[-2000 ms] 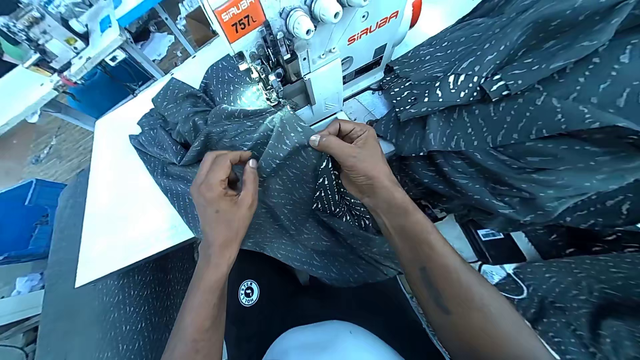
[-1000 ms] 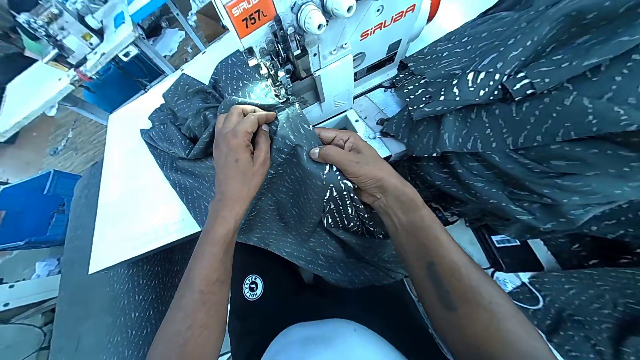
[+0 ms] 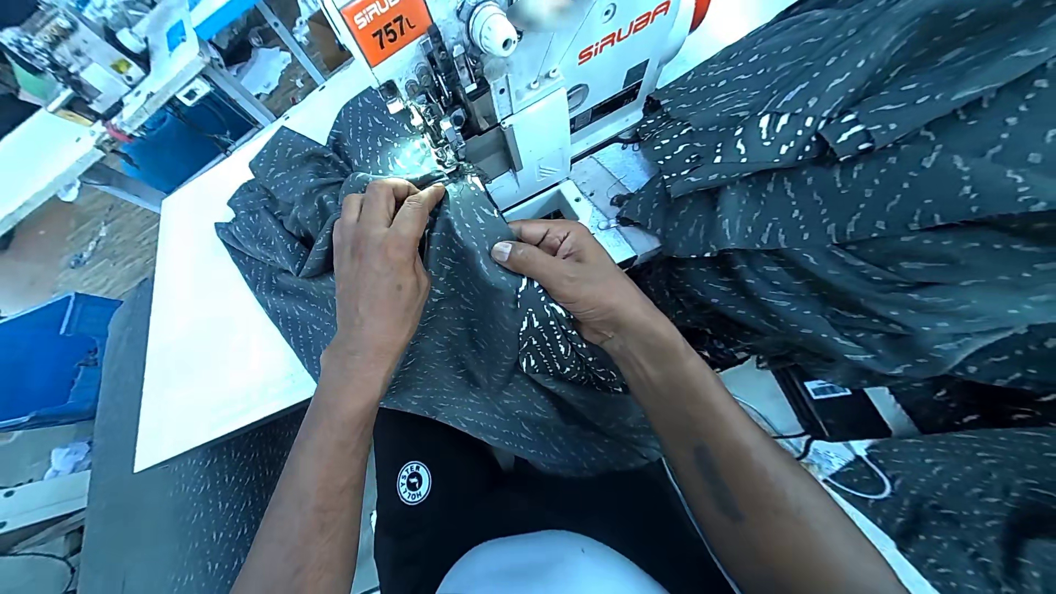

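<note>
Dark grey fabric with light dashes (image 3: 470, 330) lies over the white table and hangs over its front edge, with one edge under the presser foot (image 3: 445, 157) of a Siruba overlock sewing machine (image 3: 536, 124). Close in front of the foot, my left hand (image 3: 384, 247) pinches a fold between thumb and fingers. My right hand (image 3: 569, 272) grips the fabric's right edge between thumb and forefinger, a little nearer to me. Below that hand a boldly patterned black-and-white part (image 3: 557, 338) of the cloth shows. A lamp lights the needle area.
More dashed fabric (image 3: 841, 190) is heaped right of the machine. The white tabletop (image 3: 206, 330) extends to the left. Beyond it are a blue bin (image 3: 54, 363) and another sewing machine (image 3: 82, 58). A white cable (image 3: 874, 487) loops at lower right.
Two seconds ago my left hand was lower and farther left, its fingers raised; it moved up to the fabric by the presser foot and pinches it there. My right hand keeps its hold on the edge.
</note>
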